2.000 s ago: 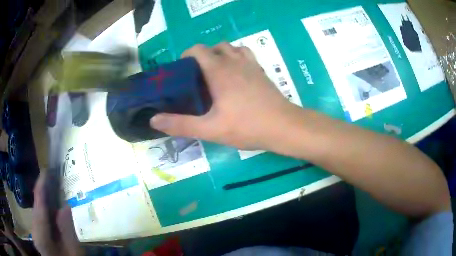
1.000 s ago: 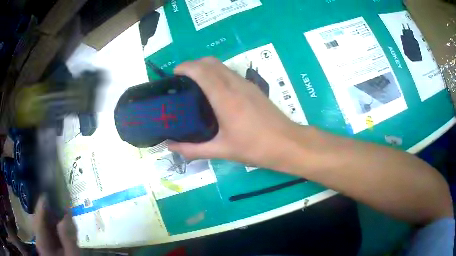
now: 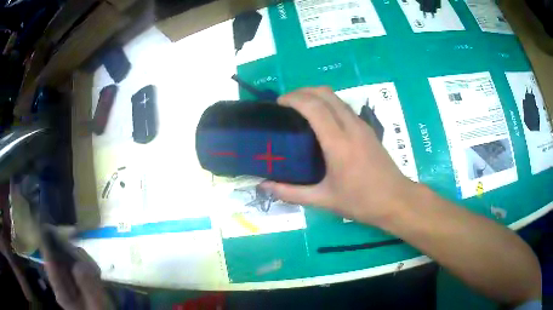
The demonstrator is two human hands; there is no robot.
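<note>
A dark blue-black speaker (image 3: pixel 261 142) is above the bench, its face with a red minus and plus turned up towards me. My right hand (image 3: pixel 345 151) grips its right end, fingers on the far side and thumb on the near side. A short dark strap (image 3: pixel 251 86) shows behind it. My left hand (image 3: pixel 73 278), blurred at the lower left, is closed round the dark grip of a mallet (image 3: pixel 56 242). The mallet's head is blurred and cut off at the left edge. A dark panel with white plus and minus (image 3: pixel 144 114) lies on the white sheet.
A reddish-dark panel (image 3: pixel 105 109) and a small dark block (image 3: pixel 115 63) lie at the back left. Cardboard (image 3: pixel 85 151) borders the left side. A loose dark strip (image 3: pixel 358 247) lies near the front edge. Teal printed sheets (image 3: pixel 412 242) cover the bench's right part.
The view has shifted left, so the bench and speaker appear farther right. The speaker has been turned, and its plus/minus face now shows more fully. The mallet head has moved to the left edge.
</note>
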